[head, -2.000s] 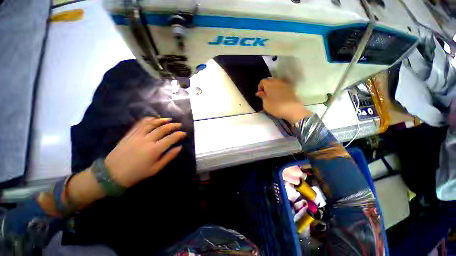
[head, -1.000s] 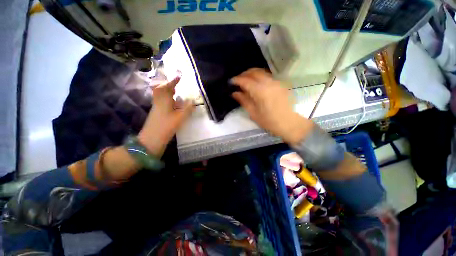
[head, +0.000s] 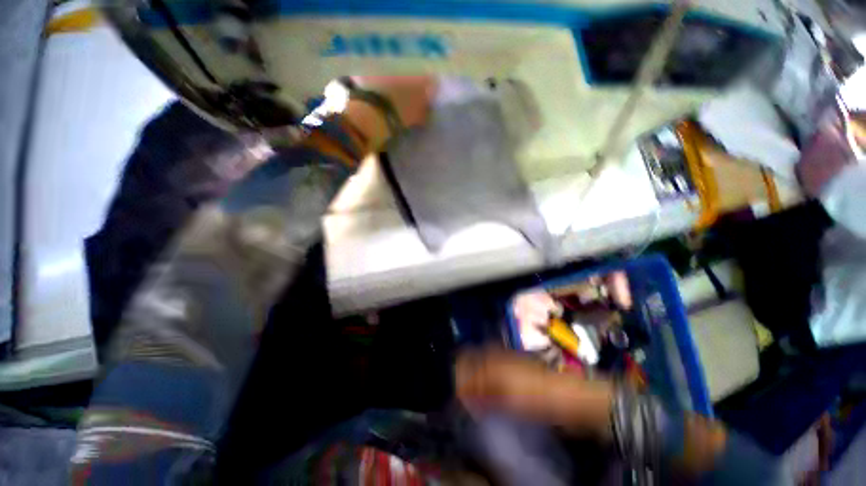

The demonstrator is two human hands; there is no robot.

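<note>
A dark quilted panel (head: 157,195) lies on the table left of the needle area, partly covered by my left arm. A smaller grey panel (head: 465,176) with a dark left edge lies under the machine arm, its lower end near the table front. My left hand (head: 410,99) is under the machine arm at this panel's upper left; its fingers are mostly hidden. My right hand (head: 503,378) is strongly blurred, below the table edge beside the basket. A blurred greyish shape is just beneath it; I cannot tell whether it is held.
The white sewing machine (head: 513,57) with its blue stripe spans the top. A blue basket (head: 691,346) with spools stands below the table edge at right. A yellow-orange item (head: 72,21) lies at the far left. A grey-white layer runs along the left edge.
My left hand has moved up and right under the machine arm. My right hand has left the small panel and moved down to the basket's side. A grey surface now shows where black showed.
</note>
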